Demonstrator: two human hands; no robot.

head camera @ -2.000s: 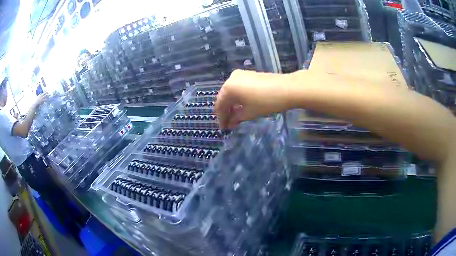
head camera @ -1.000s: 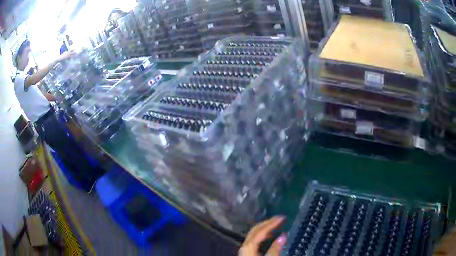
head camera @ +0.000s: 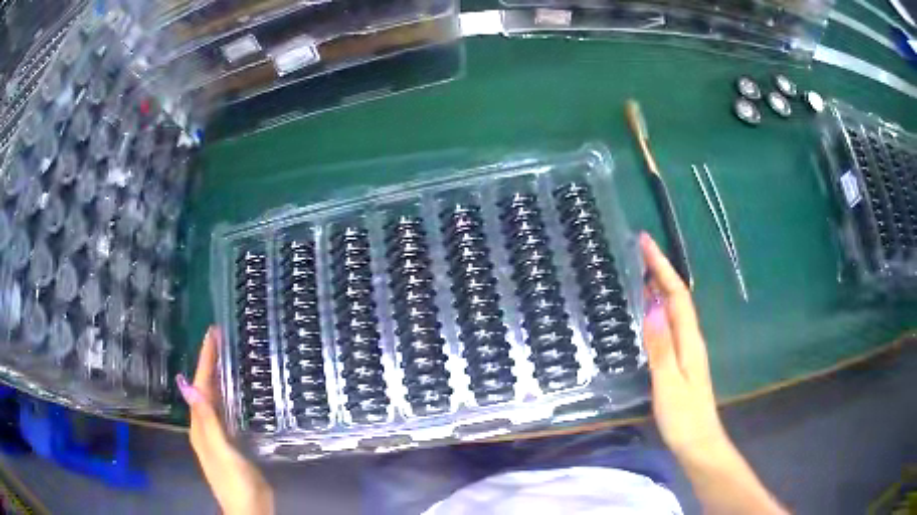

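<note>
A clear blister tray [head camera: 382, 433] with seven channels of dark round parts lies on the green mat at the bench's front edge. My left hand [head camera: 216, 433] is at the tray's left side, fingers along its wall. My right hand [head camera: 679, 352] is at its right side, thumb and fingers against the wall. The two hands hold the tray between them. The undersides of the fingers are hidden.
A brush [head camera: 659, 191] and tweezers [head camera: 722, 231] lie right of the tray. Several loose drivers [head camera: 778, 103] lie at the far right, near a second filled tray [head camera: 850, 189]. A tray stack [head camera: 90, 231] stands at left; more trays [head camera: 352, 70] stand behind.
The view has turned down and right from the tray stack to the mat. Both hands are now at the sides of the filled tray; a second ago one hand was near its left edge.
</note>
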